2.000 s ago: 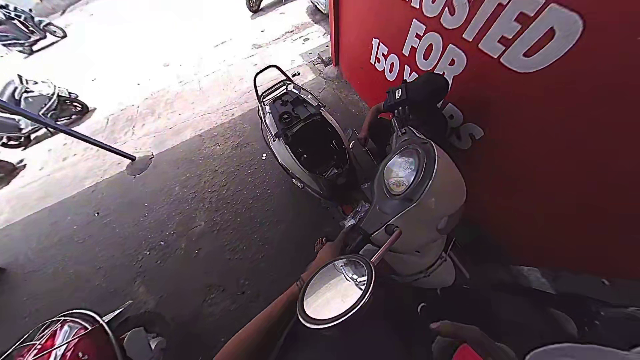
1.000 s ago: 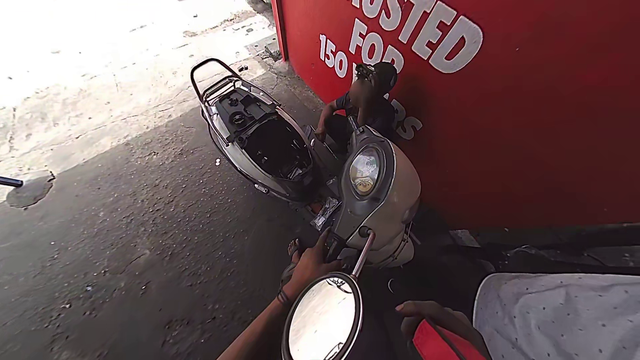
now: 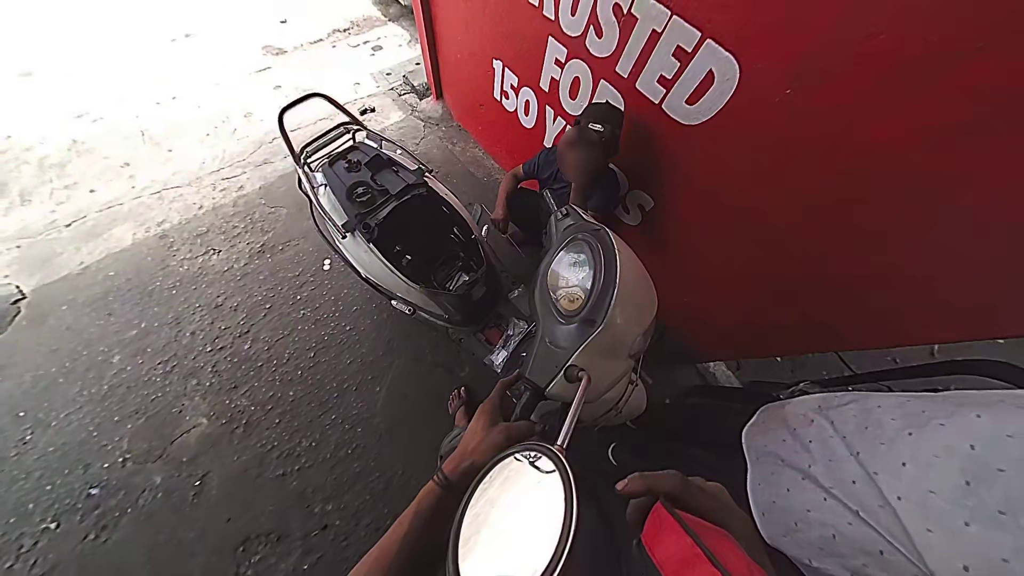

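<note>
A scooter with a beige front panel and a round headlight faces me, its underseat storage bin uncovered. My left hand, with a dark band at the wrist, is closed on the scooter's handlebar grip. Beside that wrist, a round rearview mirror on a metal stem hides part of the forearm. At the lower right, my right hand has its fingers bent around a red item, perhaps cloth. A clear plastic packet lies on the footboard.
Another person in a dark cap crouches between the scooter and a red painted wall with white lettering. A bare foot shows near my left hand. Pale dotted fabric lies at the right. Asphalt spreads left of the scooter.
My left hand stays at the handlebar. The crouching person's head, hidden behind the scooter's front two seconds ago, now shows. The view has shifted to the right.
</note>
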